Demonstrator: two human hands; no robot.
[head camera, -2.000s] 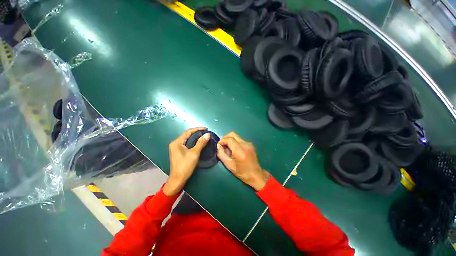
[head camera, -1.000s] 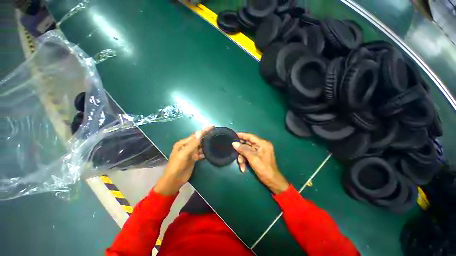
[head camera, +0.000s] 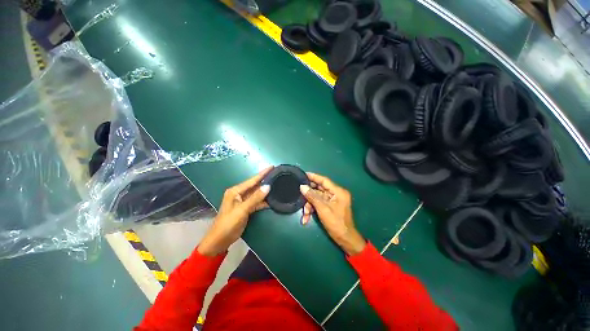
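Note:
A round matte black ear pad (head camera: 286, 188) is held between my two hands above the green bench, its ring face and dark centre turned up to the camera. My left hand (head camera: 238, 210) grips its left side, thumb on the face and fingers at the rim. My right hand (head camera: 328, 208) grips its right side, thumb on the face and fingers at and below the rim. The underside of the pad is hidden.
A large pile of black ear pads (head camera: 459, 116) lies on the bench (head camera: 194, 84) to the right. A dark lacy heap (head camera: 569, 258) is at the far right. A clear plastic bag (head camera: 58, 149) with black pads inside is at the left bench edge.
Two seconds ago my right fingers pinched the pad's rim and my left hand covered part of it. Now both thumbs rest on its face, at opposite sides, and the pad shows more openly.

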